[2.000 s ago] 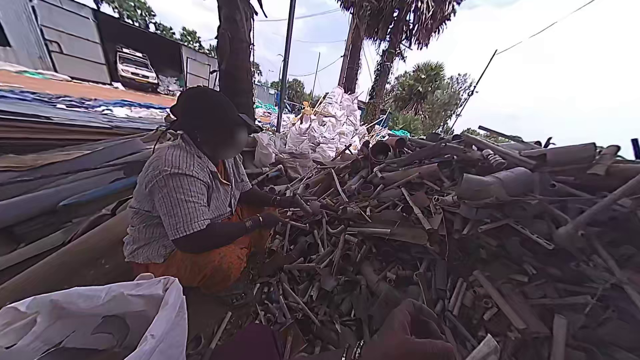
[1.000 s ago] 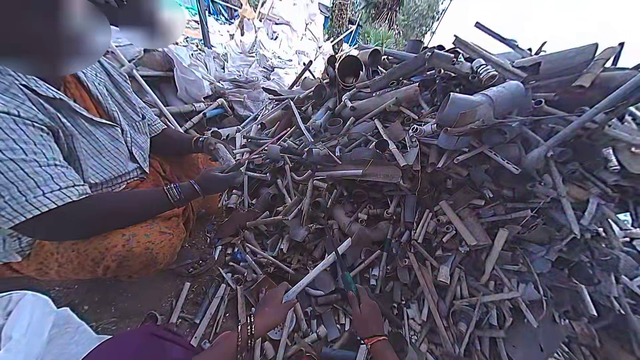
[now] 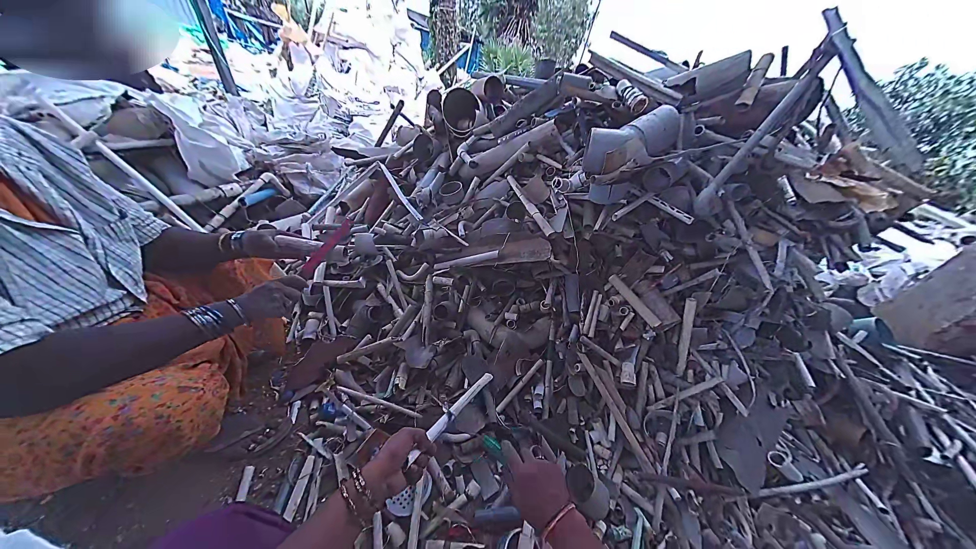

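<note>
My left hand, with bangles at its wrist, is closed around a white plastic pipe that slants up and to the right over the scrap. To its right my right hand rests palm down on the heap, its fingers spread at a green piece; whether it grips that piece cannot be told. Both hands are at the near edge of a large heap of broken pipes and fittings. A perforated round disc lies just under my left hand.
At the left a co-worker in a striped shirt and orange cloth sits by the heap, with hands at the scrap. White sacks lie behind. Wide grey pipes top the heap. Bare ground shows at lower left.
The view has swung down and right toward the heap. My left hand keeps the white pipe. My right hand, which was at a dark green-tipped length one second ago, now lies spread on the scrap.
</note>
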